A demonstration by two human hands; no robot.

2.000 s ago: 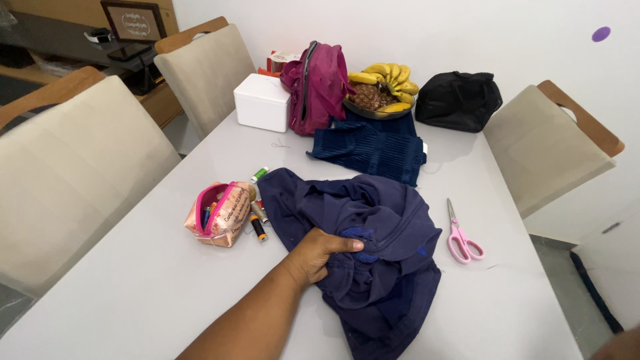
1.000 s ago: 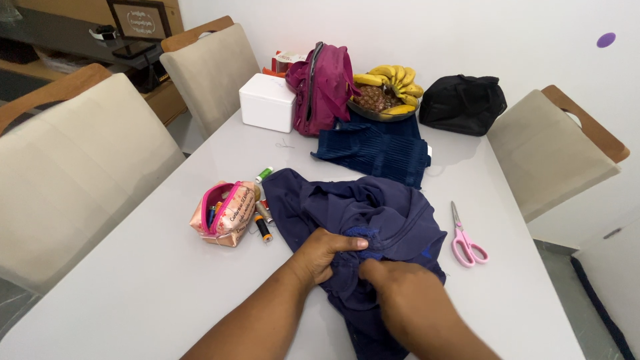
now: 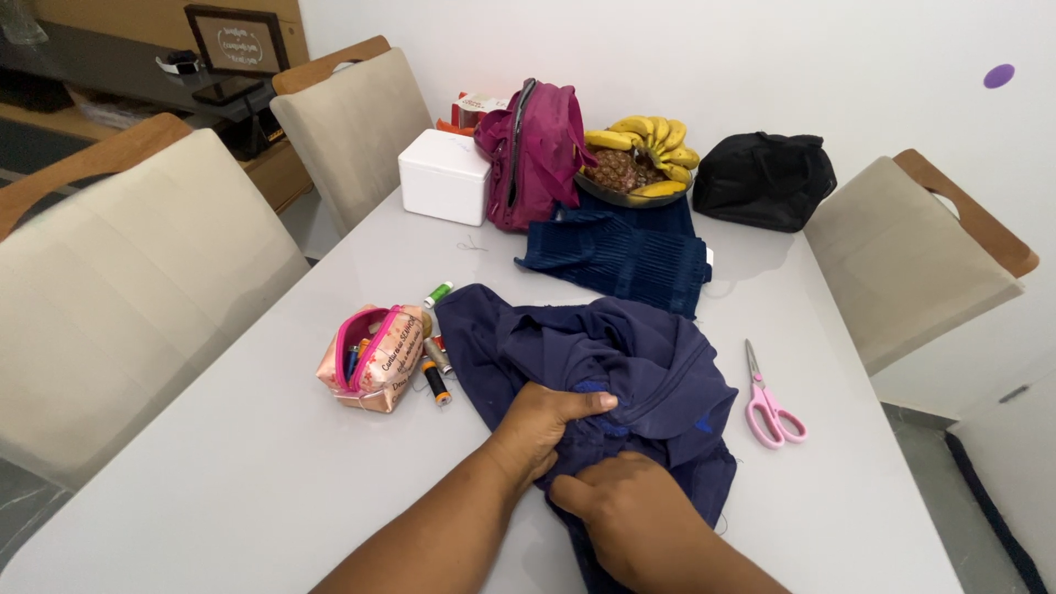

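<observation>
A navy blue garment (image 3: 660, 346) lies bunched on the white table. My left hand (image 3: 540, 429) grips its middle, the thumb on top beside a patch of brighter blue. Just below and to the right, my right hand (image 3: 619, 503) is curled over the cloth with its fingertips hidden; whether it pinches the cloth or a needle does not show. Pink-handled scissors (image 3: 769, 404) lie right of the garment. On the left stands an unzipped pink pouch (image 3: 375, 355) with thread spools inside. Beside it lie a black thread spool (image 3: 436, 382), a grey thread spool (image 3: 437, 355) and a green thread spool (image 3: 438, 294).
Behind the garment lies a folded dark blue ribbed cloth (image 3: 619, 252). Along the wall are a white box (image 3: 445, 177), a magenta backpack (image 3: 536, 157), a fruit bowl (image 3: 639, 198) with bananas and a black bag (image 3: 765, 181). Beige chairs (image 3: 157, 305) flank the white table (image 3: 272, 487).
My right hand, at the lower right edge two seconds ago, has come in over the garment and since moved slightly down from my left hand. My left hand keeps its hold.
</observation>
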